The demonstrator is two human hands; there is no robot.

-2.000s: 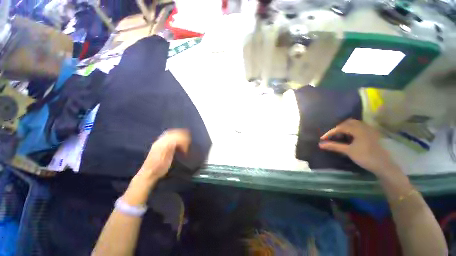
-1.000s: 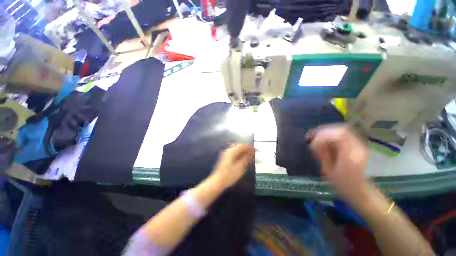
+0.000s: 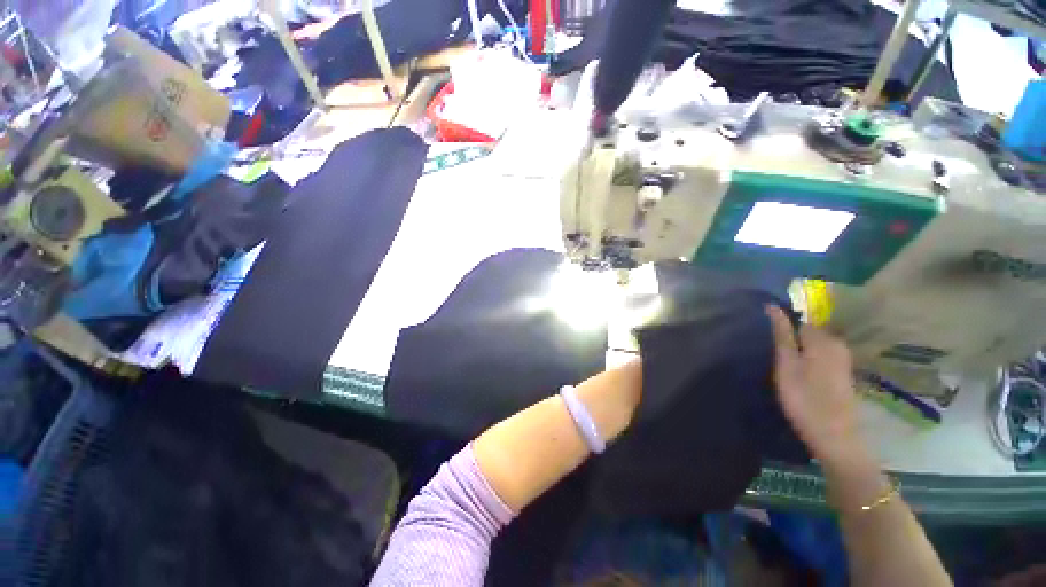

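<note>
A black garment panel (image 3: 493, 333) lies on the white table left of the needle, its curved end beside the presser foot (image 3: 606, 255). Black cloth (image 3: 711, 401) is raised right of the needle and hangs over the table edge. My right hand (image 3: 817, 378) grips the upper right edge of this cloth. My left forearm reaches right, and my left hand is hidden behind the raised cloth. The industrial lockstitch machine (image 3: 677, 201) stands behind, its control panel (image 3: 795, 226) lit. A long black cut piece (image 3: 327, 258) lies at the table's left.
A small green-and-blue tool (image 3: 900, 396) and a coiled cable (image 3: 1019, 413) lie at the right. The green table edge (image 3: 963, 493) runs along the front. A cardboard box (image 3: 155, 109) and dark and blue cloth (image 3: 121, 275) are at the left. A red basket (image 3: 465, 111) stands behind.
The curved panel has come from the left pile to beside the needle. My left hand has moved right, behind the cloth. My right hand has taken hold of black cloth and raised it.
</note>
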